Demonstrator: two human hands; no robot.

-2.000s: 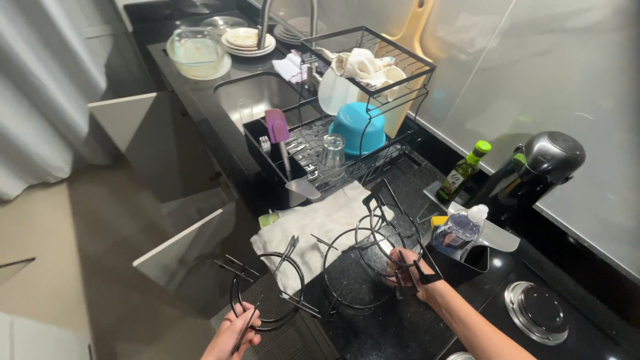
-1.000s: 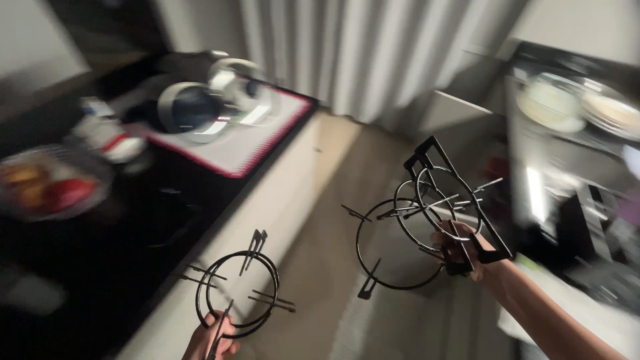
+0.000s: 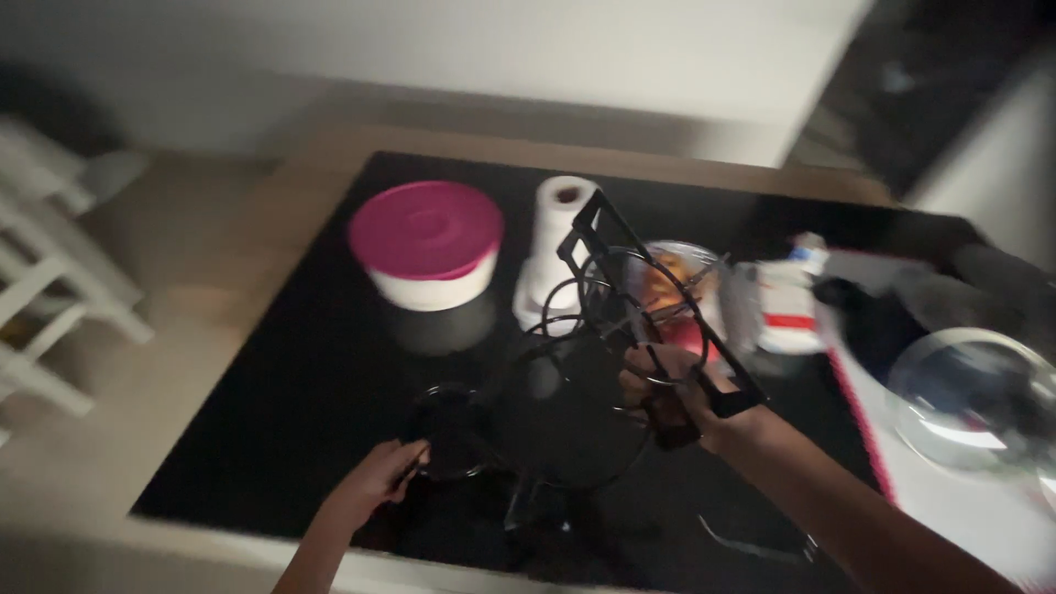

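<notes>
My right hand [image 3: 672, 384] grips several black wire stove grates [image 3: 635, 313], bunched together and held above a black countertop [image 3: 289, 396]. The angular frame of one sticks up over my fingers. My left hand [image 3: 388, 470] is closed on the edge of another round black grate [image 3: 452, 429], low over the countertop near its front edge. Blur and the dark surface hide whether that grate touches the counter. Behind the grates stand a white paper roll [image 3: 554, 247] and a white tub [image 3: 433, 285] with a magenta lid [image 3: 425, 229].
A clear container of fruit [image 3: 672, 276] lies behind my right hand, beside a white package with a red band [image 3: 788, 309]. On the right, a pink-edged white mat [image 3: 949, 511] bears a glass lid [image 3: 973, 396]. White slatted furniture [image 3: 49, 280] stands at the far left.
The view has swung from the sink counter and stove, past a curtain, to another black countertop. Both hands still hold grates; the left one is now low over this countertop.
</notes>
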